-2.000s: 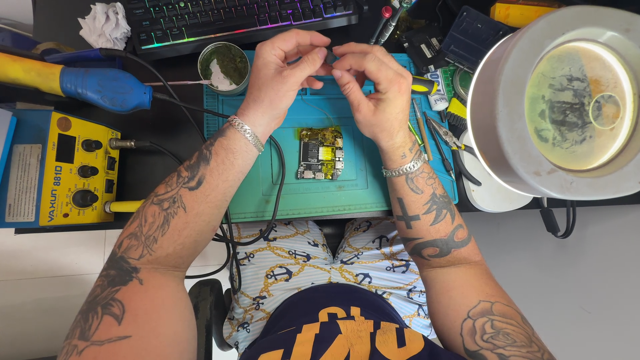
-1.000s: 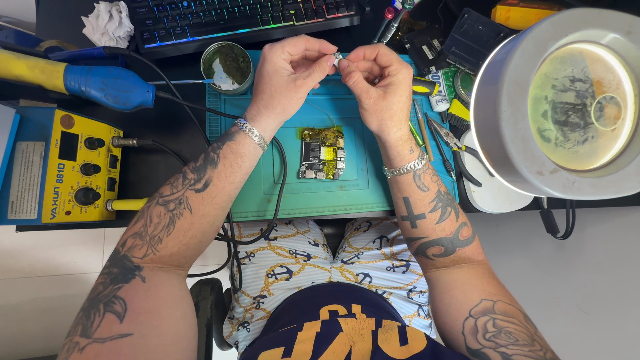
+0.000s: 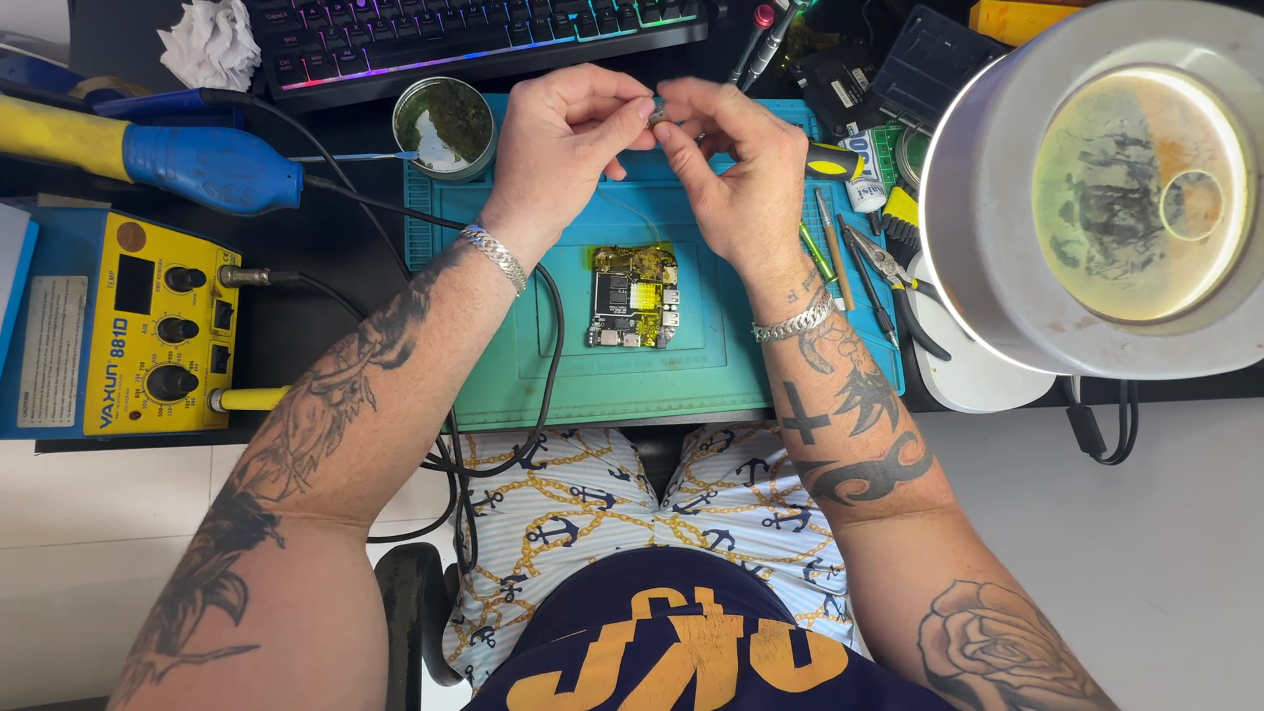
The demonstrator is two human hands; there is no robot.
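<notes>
Between the fingertips of my left hand [image 3: 568, 143] and my right hand [image 3: 736, 163] is a small greyish piece [image 3: 657, 114], too small to name. Both hands are raised over the back part of a teal silicone work mat [image 3: 504, 365]. Nearer to me on the mat lies a small circuit board [image 3: 632, 296], partly covered with yellow translucent tape, with metal connectors along its edges. A thin pale wire or strand [image 3: 632, 209] curves behind the board. A round open tin [image 3: 444, 128] with dark green contents stands just left of my left hand.
At left are a yellow Yaxun 881D rework station [image 3: 163, 326], a blue and yellow handpiece [image 3: 212, 168] and black cables. A backlit keyboard [image 3: 474, 39] is behind. To the right lie pliers [image 3: 894, 272], tweezers [image 3: 869, 281], a yellow-black handle [image 3: 834, 161] and a large ring-lit magnifier lamp [image 3: 1096, 188].
Both hands stay together over the back of the mat, with fingers repositioned around the small piece. The circuit board has not moved.
</notes>
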